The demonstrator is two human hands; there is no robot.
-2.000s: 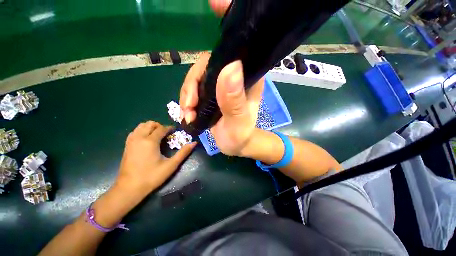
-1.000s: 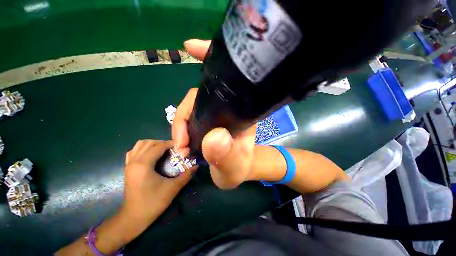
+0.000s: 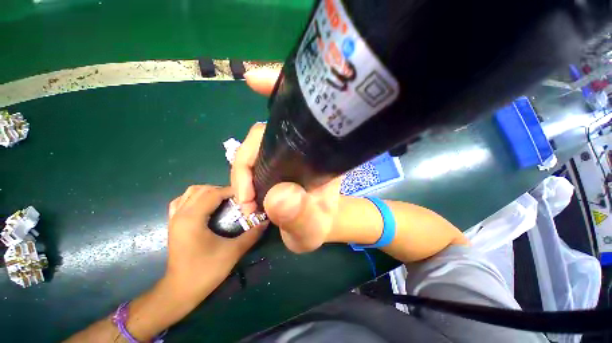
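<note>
My right hand (image 3: 298, 208), with the blue wristband, is closed around the ribbed lower part of the black electric screwdriver (image 3: 335, 87), whose pale label faces up. The screwdriver's tip is hidden by my fingers, directly over a small white module (image 3: 251, 220). My left hand (image 3: 201, 234) holds this module between thumb and fingers at the bench surface. Another white module (image 3: 231, 149) lies just behind my right fingers, partly covered. The light-blue screw tray (image 3: 396, 167), with silvery screws, is partly hidden behind my right hand.
More white modules (image 3: 25, 263) lie at the left on the dark-green bench (image 3: 121, 154). A worn pale strip (image 3: 121, 72) with two dark pads runs along the back. A second blue tray (image 3: 525, 134) stands at the right. Translucent plastic sheets (image 3: 570, 234) hang at the lower right.
The screwdriver has tilted, its label now facing up, and it came down over the held module with my right hand. The view has shifted, so the left modules sit nearer the frame's edge.
</note>
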